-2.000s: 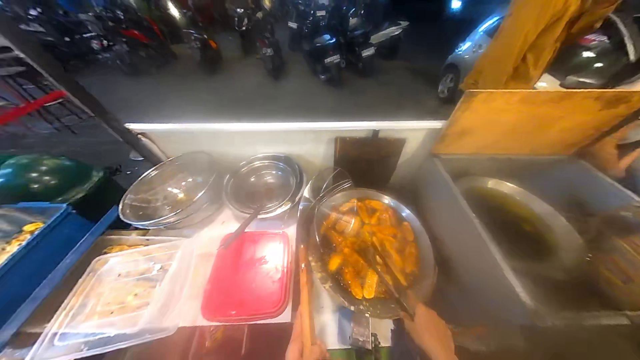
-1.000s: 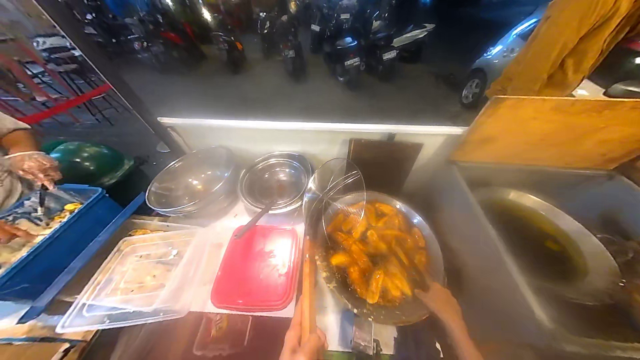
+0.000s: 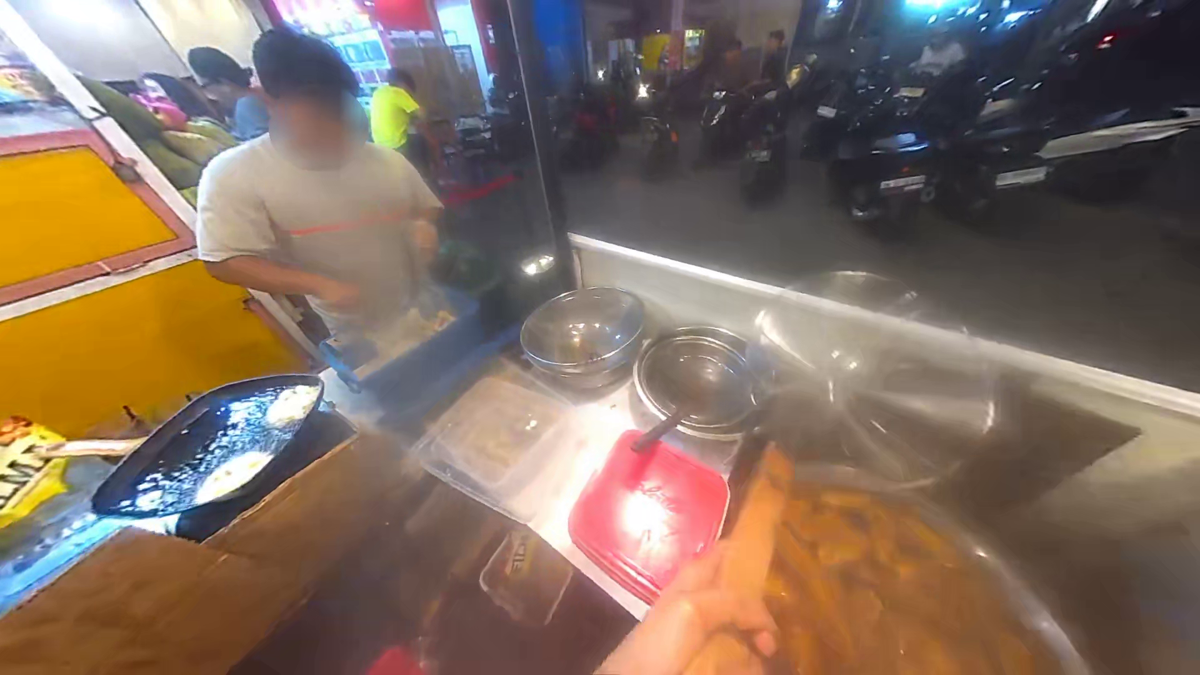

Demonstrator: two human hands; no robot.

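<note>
My left hand (image 3: 717, 609), at the bottom centre, is closed on a wooden handle (image 3: 764, 516) that points up and away beside the bowl. Above the bowl is a blurred round wire skimmer (image 3: 872, 375), seemingly at the end of that handle. Orange-brown fried pieces (image 3: 881, 581) fill a large metal bowl (image 3: 1022, 581) at the lower right. A container with a red lid (image 3: 647, 516) lies just left of my left hand. My right hand is out of view.
Clear bowls (image 3: 583, 337), a steel bowl (image 3: 698, 380) and a plastic container (image 3: 497, 436) stand on the counter. A dark pan (image 3: 211, 450) with frying eggs is at the left. Behind it a person (image 3: 319, 206) works over a blue bin (image 3: 422, 347). A low wall (image 3: 675, 281) edges the counter.
The view has swung far to the left, bringing the dark pan into sight. The skimmer is raised clear of the pieces. My right hand, earlier at the bowl, has left view.
</note>
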